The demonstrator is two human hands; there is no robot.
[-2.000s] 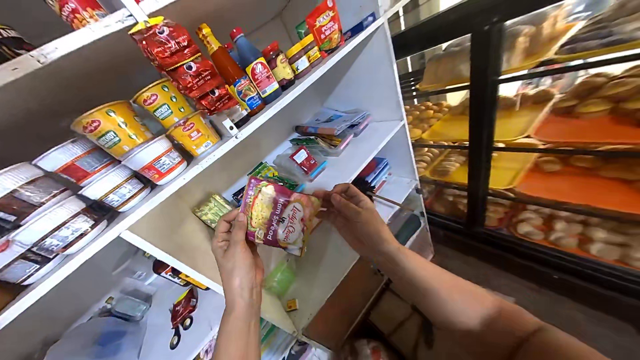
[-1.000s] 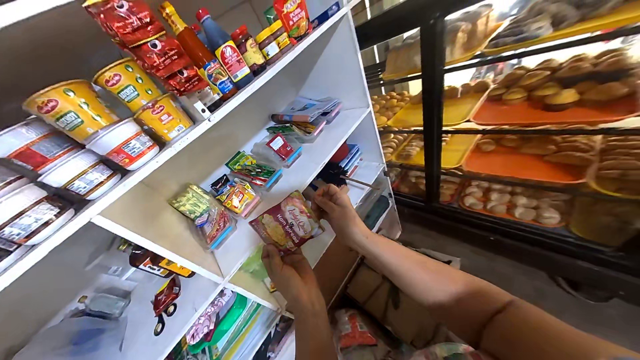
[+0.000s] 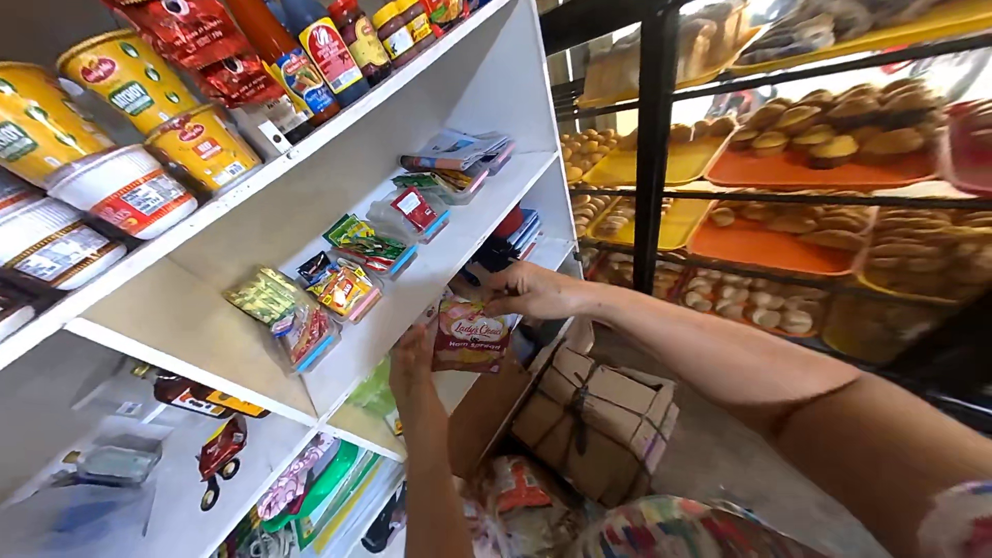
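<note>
A Lady's Choice ham spread pouch (image 3: 471,338) hangs upright in front of the shelf edge. My right hand (image 3: 535,291) pinches its upper right corner. My left hand (image 3: 412,358) is at the pouch's left edge, beside a small piece of clear plastic; whether its fingers grip the pouch is not plain. On the white shelf behind, to the left, stand several clear plastic containers of small sachets, among them one with red and yellow packets (image 3: 345,291) and one with green packets (image 3: 370,244).
Instant noodle cups (image 3: 128,81) and sauce bottles (image 3: 332,50) line the upper shelf. A tied cardboard bundle (image 3: 593,415) lies on the floor below my right forearm. At right stands a black-framed rack with bread on orange trays (image 3: 775,240). Toy wheels and a red packet (image 3: 223,449) are lower left.
The pouch, held up before the sachet containers two seconds ago, is now lower and right of them. The view has shifted closer to the shelf.
</note>
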